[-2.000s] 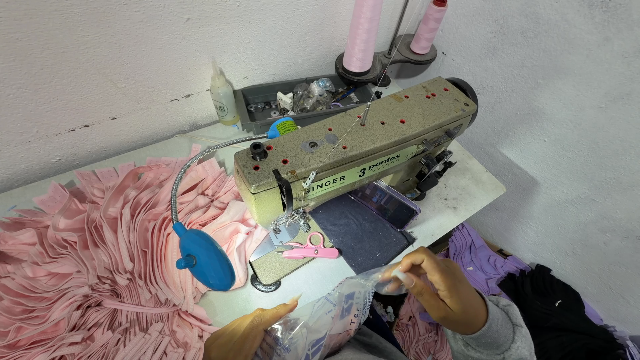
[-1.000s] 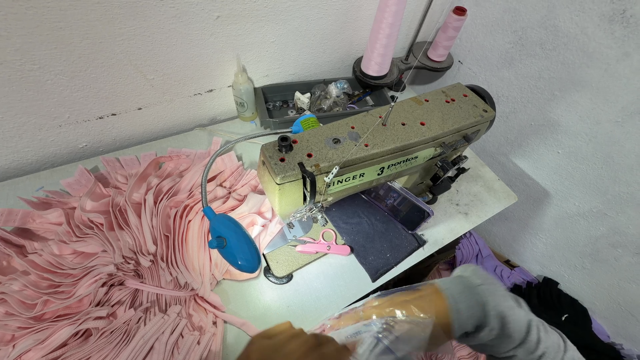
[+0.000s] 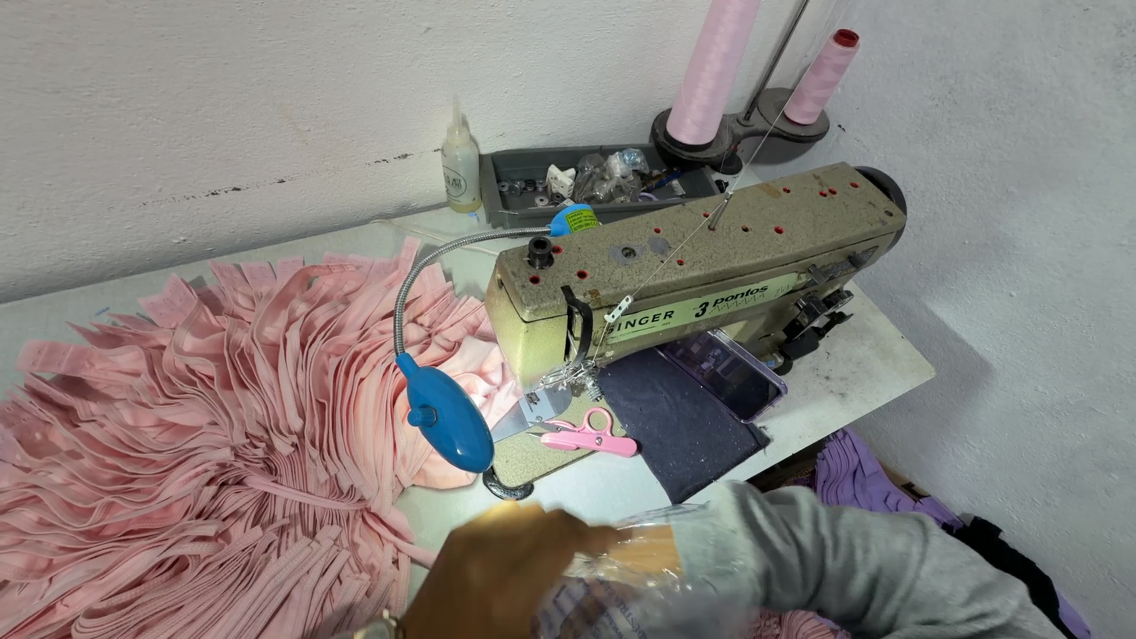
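Observation:
At the bottom centre a clear plastic bag (image 3: 612, 603) with printing is between my hands. My left hand (image 3: 497, 568), blurred, lies against the bag's left side, its fingers bent over the edge; its grip is hard to tell. My right hand (image 3: 643, 550) is inside the bag, seen through the film, with the grey sleeve (image 3: 799, 550) at the opening. Beyond my hands are pink-handled thread snips (image 3: 590, 437) on the bed of a Singer sewing machine (image 3: 692, 266). A large bundle of pink fabric strips (image 3: 266, 426) lies to the left.
A blue gooseneck lamp (image 3: 448, 417) stands before the machine. Dark cloth (image 3: 674, 426) and a phone (image 3: 728, 373) lie beside it. Behind are a plastic bottle (image 3: 461, 169), a grey tray (image 3: 515, 213) of small parts and pink thread cones (image 3: 710, 80). Purple fabric (image 3: 861, 479) lies below the table's right edge.
My right hand has gone from holding the bag's edge to being inside the bag. My left hand has moved up over the bag's side.

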